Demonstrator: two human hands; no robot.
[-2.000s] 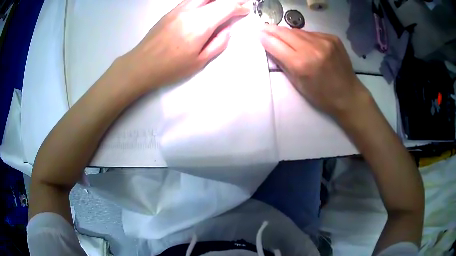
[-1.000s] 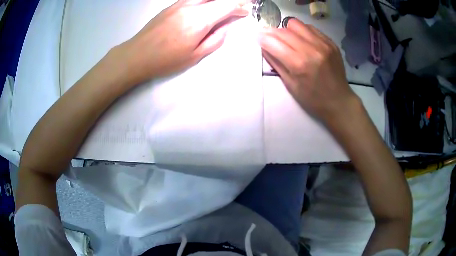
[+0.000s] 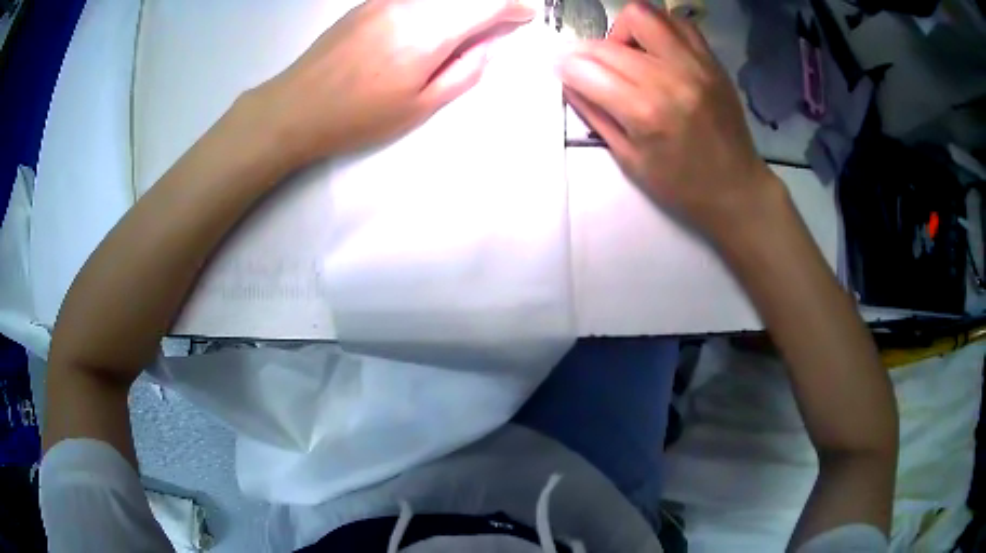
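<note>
A white fabric piece (image 3: 454, 238) lies over the table and hangs down over its front edge. My left hand (image 3: 395, 65) lies flat on the fabric with its fingers stretched towards the presser foot and needle (image 3: 554, 15) at the top edge. My right hand (image 3: 660, 103) is at the fabric's right edge, just right of the needle, thumb and fingertips close together near the cloth. Glare washes out the fabric there, so the exact hold of the fingertips is hard to see. The shiny round plate (image 3: 584, 18) shows between needle and right hand.
A pink tool (image 3: 811, 73) lies by grey-purple cloth scraps (image 3: 770, 76) at the upper right. A black box (image 3: 903, 232) with a red mark stands at the right table edge. A tan knob (image 3: 685, 9) is at the top. White cloth (image 3: 746, 443) is piled at lower right.
My right hand's fingers have moved up and now cover the small dark disc right of the shiny plate. My left hand stays on the fabric, almost in place. The view has shifted slightly.
</note>
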